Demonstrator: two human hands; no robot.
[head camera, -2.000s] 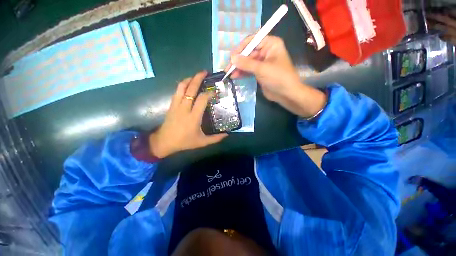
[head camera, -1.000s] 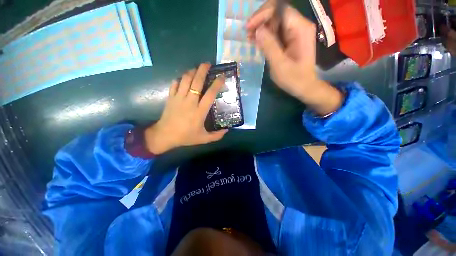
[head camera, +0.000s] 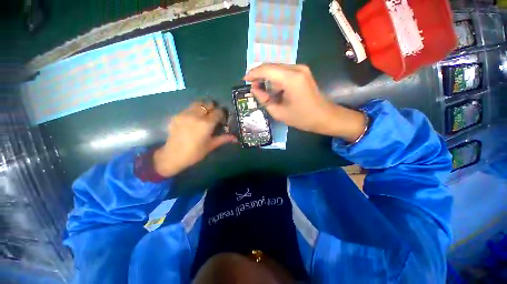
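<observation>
The opened phone unit (head camera: 254, 123) lies on the bench, partly on the sticker sheet (head camera: 275, 28), with green board and a silvery area showing. My right hand (head camera: 294, 99) is over its upper right edge, thumb and finger close together at the phone's top. A dark slim tool, seemingly the tweezers (head camera: 272, 89), shows in that hand, mostly hidden. A tiny pale spot is at the fingertips, too small to name. My left hand (head camera: 192, 132) is off the phone to its left, blurred, fingers curled and thumb apart, with nothing clearly in it.
Spare sticker sheets (head camera: 105, 75) lie at the left. A white strip-like item (head camera: 348, 32) lies beside the red parts bin (head camera: 383, 41) at the upper right. A clear blister tray (head camera: 439, 102) with several phone units is at the right edge. A pale worn strip (head camera: 133, 30) runs along the back.
My left hand has let go of the phone and moved left. My right hand came down from above the sticker sheet to the phone's upper right. The white tool seen earlier now looks dark.
</observation>
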